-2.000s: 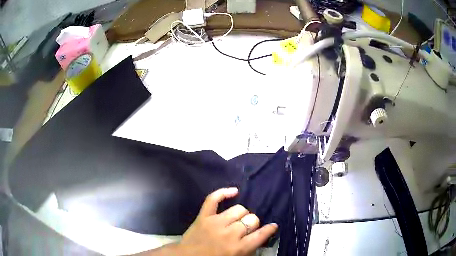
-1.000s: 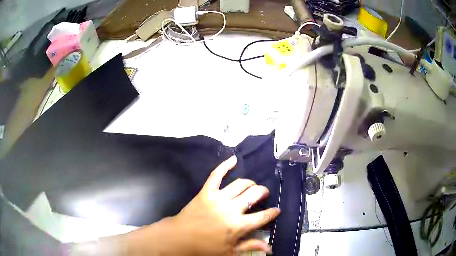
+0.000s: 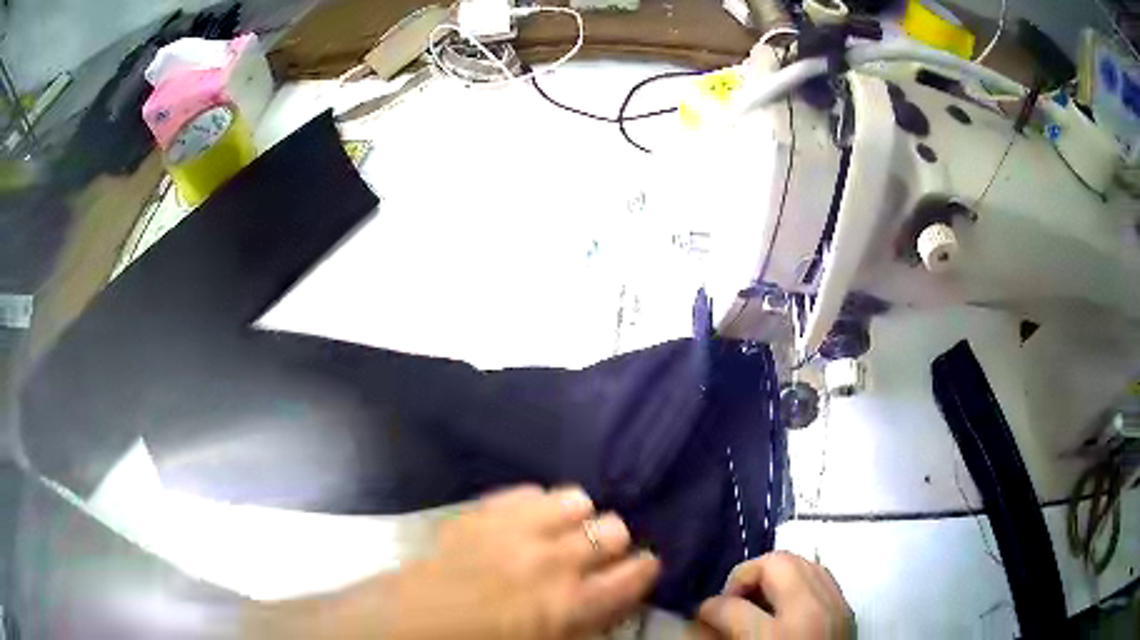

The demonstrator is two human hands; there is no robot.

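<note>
A large black garment panel (image 3: 413, 425) lies across the table and runs under the off-white sewing machine head (image 3: 863, 213). A dark band with pale lines (image 3: 750, 438) lies along the panel's right edge, below the needle area. My left hand (image 3: 538, 563), with a ring, lies on the cloth left of the band, its fingers bent and slightly blurred. My right hand (image 3: 781, 600) is at the bottom edge, partly cut off, with its fingers pinching the lower end of the band. The needle tip is too small to make out.
A spare dark strip (image 3: 1000, 488) lies right of the needle. A yellow tape roll (image 3: 210, 153) stands by a pink tissue box (image 3: 200, 88) at the far left. A white adapter (image 3: 485, 18) and cables lie at the back. A white knob (image 3: 938, 248) sticks out of the machine.
My right hand has come into view at the bottom edge, at the band. My left hand has moved down, its fingers more bent. The cloth near the needle is now bunched and covers part of the band.
</note>
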